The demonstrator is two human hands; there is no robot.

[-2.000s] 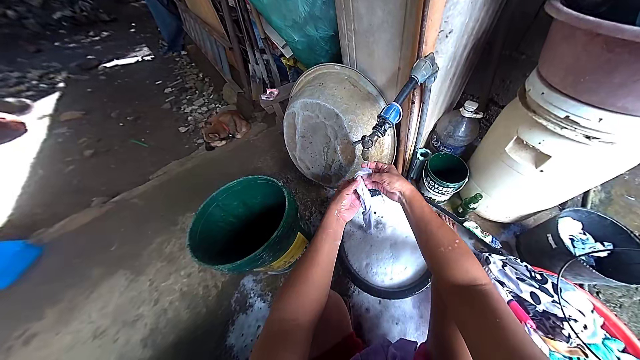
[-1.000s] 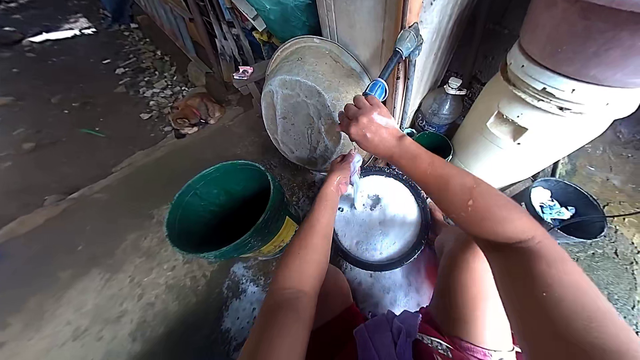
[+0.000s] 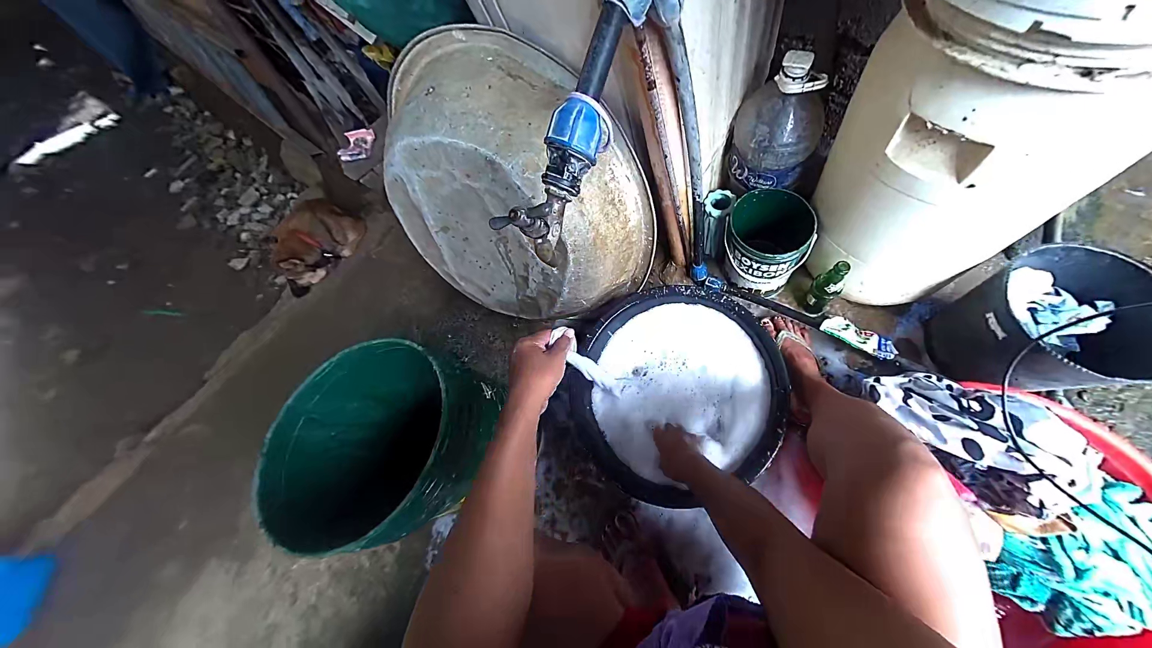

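Note:
A round black tub [image 3: 779, 407] full of white suds [image 3: 688, 360] stands between my feet. My left hand [image 3: 538, 364] is closed on a wet white cloth [image 3: 589, 367] at the tub's left rim, and the cloth trails into the suds. My right hand [image 3: 677, 447] is partly sunk in the foam at the near side of the tub; its fingers are hidden, so what it may hold cannot be seen. Above the tub is a metal tap [image 3: 538, 220] on a pipe with a blue fitting [image 3: 577, 126].
A large green bucket [image 3: 441, 423] stands at the left, a big metal basin [image 3: 450, 180] leans behind the tap. Behind the tub are a small green pail [image 3: 771, 256], a green bottle [image 3: 826, 286] and a cream barrel [image 3: 900, 207]. Clothes [image 3: 1071, 567] fill a red basin [image 3: 1125, 454]; a dog [image 3: 315, 238] lies back left.
My right hand has come down from near the tap into the suds. My left hand still holds the cloth, which now stretches into the foam. The view has shifted.

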